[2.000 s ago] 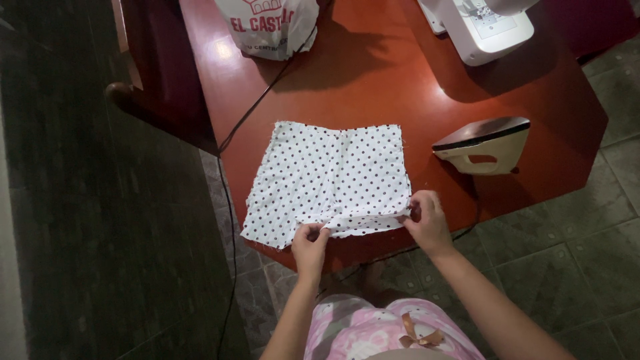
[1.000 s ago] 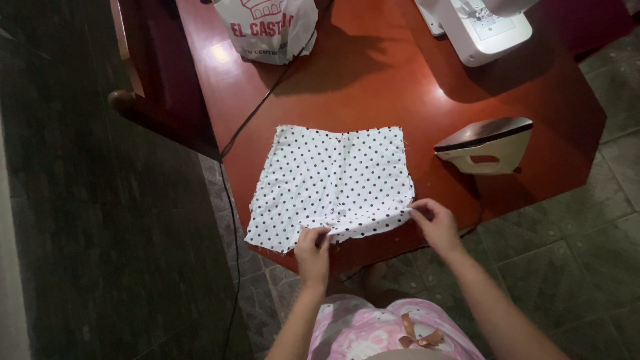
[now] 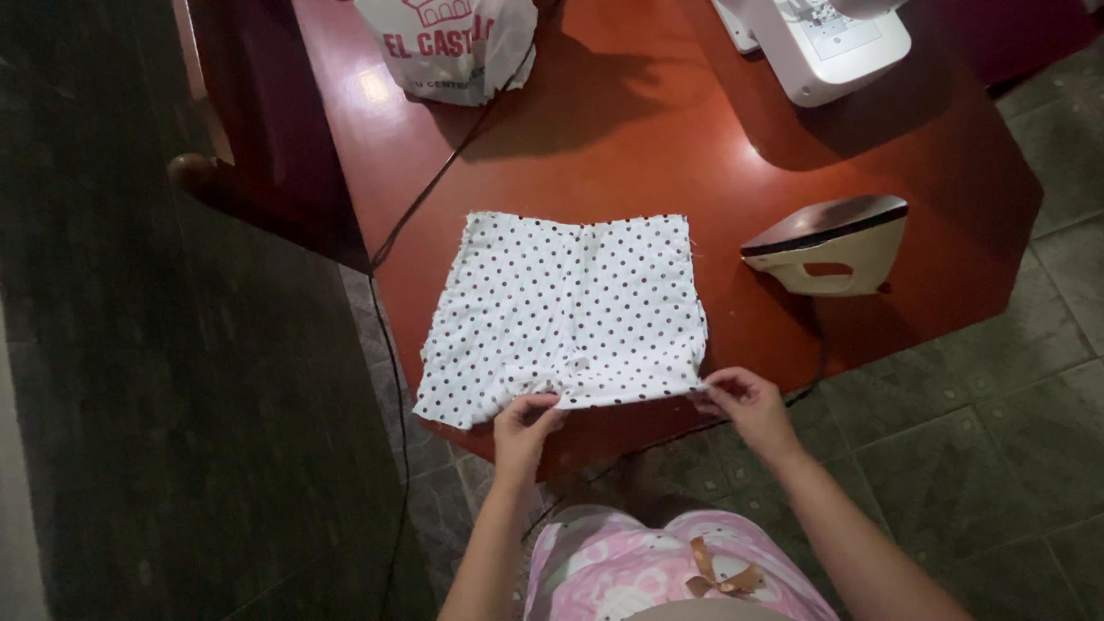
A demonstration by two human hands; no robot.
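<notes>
White fabric with black polka dots [image 3: 578,302], shaped like a pair of shorts, lies flat on the reddish wooden table. Its lower right edge is folded up in a narrow band. My left hand [image 3: 523,431] pinches that edge near the middle of the piece, where the cloth bunches. Between thumb and fingers, my right hand [image 3: 746,407] grips the right end of the same fold. Right of the fabric, a clothes iron [image 3: 828,246] rests on the tabletop.
A white plastic bag with printing [image 3: 457,52] stands at the table's [image 3: 621,172] far left. Part of a white sewing machine [image 3: 837,52] shows at the top right. A black cord [image 3: 431,185] runs down past the left edge, beside a wooden chair [image 3: 259,198].
The lower right edge of the fabric has been turned up into a straighter, smoother fold. Both hands stay at its two ends, with small shifts of the fingers.
</notes>
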